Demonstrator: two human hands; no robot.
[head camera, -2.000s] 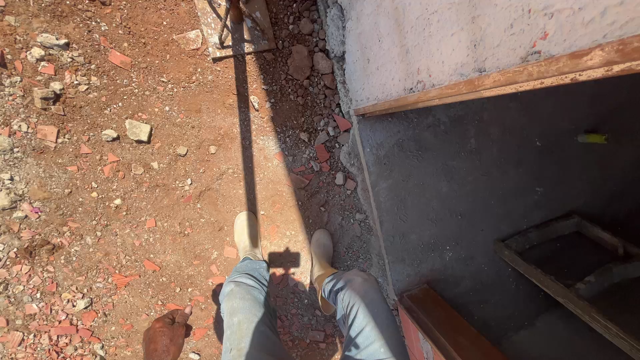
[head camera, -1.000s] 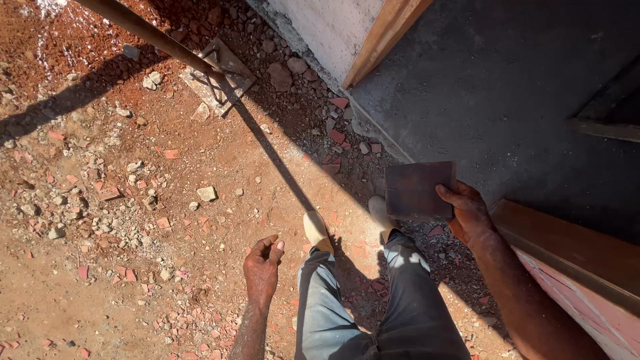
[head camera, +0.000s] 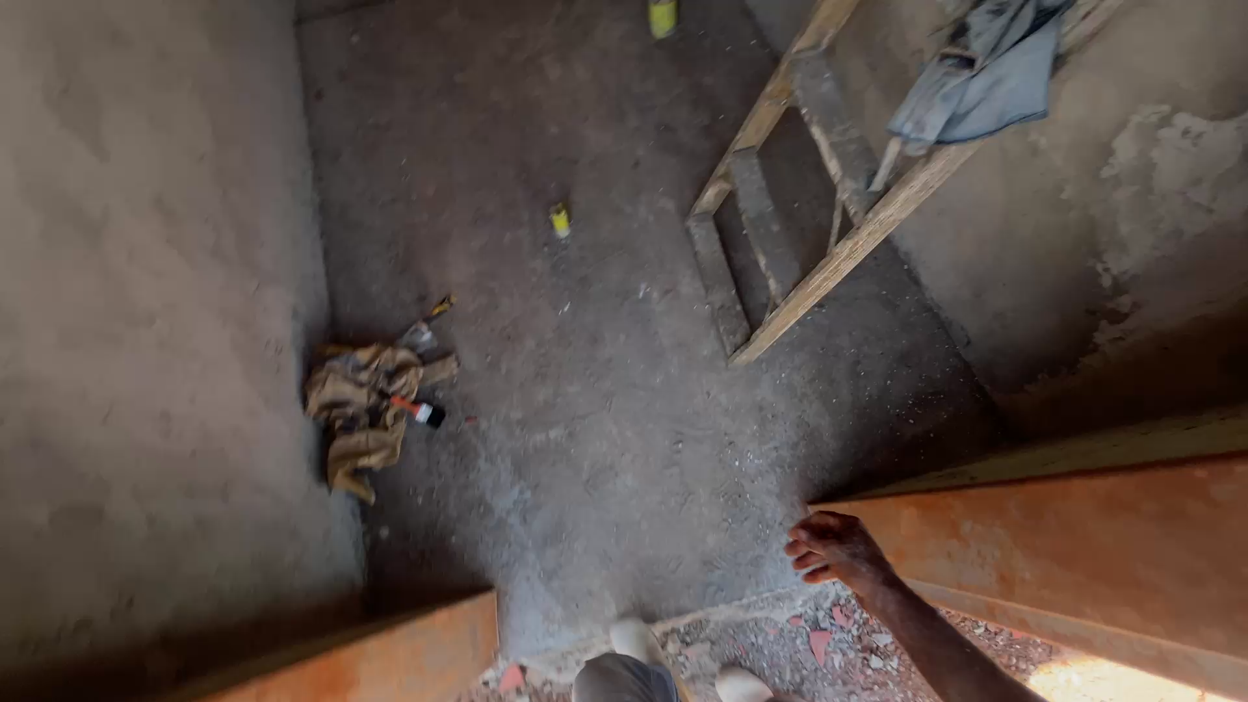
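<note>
My right hand (head camera: 834, 551) is at the lower right, its fingers loosely curled with nothing visible in them, beside the end of an orange-brown door frame (head camera: 1053, 536). My left hand is out of view. Ahead on the dark concrete floor, against the left wall, lies a crumpled brown cloth (head camera: 366, 390). A paintbrush (head camera: 419, 410) with a red handle and dark bristles rests on it. Just above the cloth is a tool with a yellow and black handle (head camera: 442, 307). A small yellow container (head camera: 560, 220) is on the floor farther in.
A wooden stepladder (head camera: 848, 249) leans at the upper right with a blue-grey cloth (head camera: 975, 88) draped over it. Another yellow item (head camera: 662, 18) is at the top edge. Plastered walls (head camera: 156, 292) flank the floor. Rubble (head camera: 819, 639) lies around the threshold, by my light boots (head camera: 636, 641).
The view has turned from the rubble ground outside to the room's doorway. The dark flat block my right hand held one second ago is out of sight, and my left hand has left the view.
</note>
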